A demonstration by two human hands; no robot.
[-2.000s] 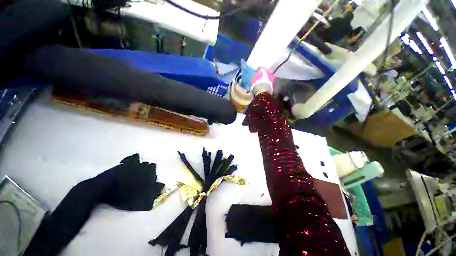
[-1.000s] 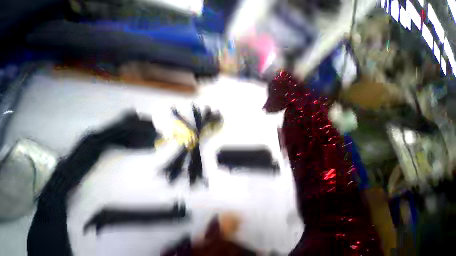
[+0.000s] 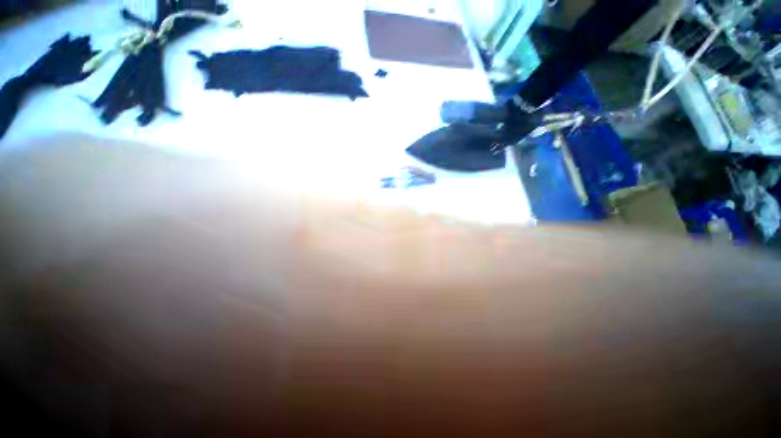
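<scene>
A bare hand or forearm (image 3: 385, 316), very close to the camera and badly blurred, covers the lower half of the view. I cannot tell whether it is my left or right hand, and no fingertips or held thing show. A flat black stack of cut pieces (image 3: 278, 70) with ragged ends lies on the white table (image 3: 283, 128). A tied black bundle (image 3: 141, 73) with a yellowish tie lies left of it. The dark pointed iron (image 3: 462, 147) is parked at the table's right edge. The near part of the table is hidden.
A small light packet (image 3: 409, 178) lies below the iron. A brown sheet (image 3: 420, 38) lies at the back right. A long black piece (image 3: 43, 77) is at the far left. The thick black hose (image 3: 582, 51) runs up right from the iron. Blue crates (image 3: 565, 180) stand beyond the table.
The view has swung right and down, bringing the iron into sight. The red sequinned sleeve and pink glove have left the view. A blurred bare hand or forearm now fills the foreground.
</scene>
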